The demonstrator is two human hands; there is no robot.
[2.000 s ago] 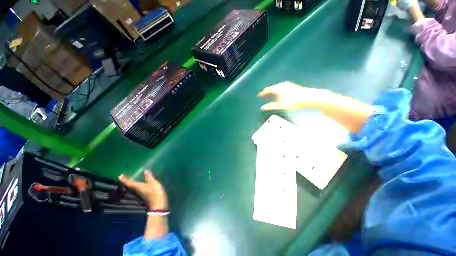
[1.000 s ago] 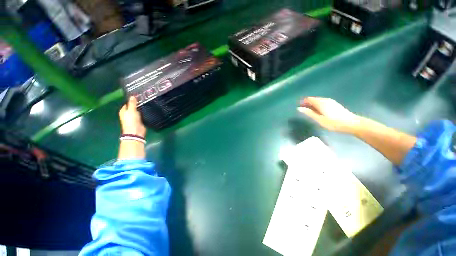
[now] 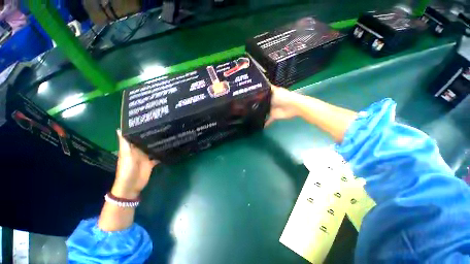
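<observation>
A black retail box with white text rows and an orange-red tool picture is held between my two hands at the belt's near edge, its text face turned up. My left hand grips its left end from below. My right hand grips its right end; the fingers behind the box are partly hidden. Pale yellow sticker sheets with small dark marks lie on the green bench, partly under my right sleeve.
More black boxes lie in a row on the green belt, going back to the right. Another black box is at the right edge. A large dark box stands at left. A green rail crosses the upper left.
My right hand has moved left from above the sheets to the box's right end. The box has been turned so its text face is up, and my left hand holds its lower left end.
</observation>
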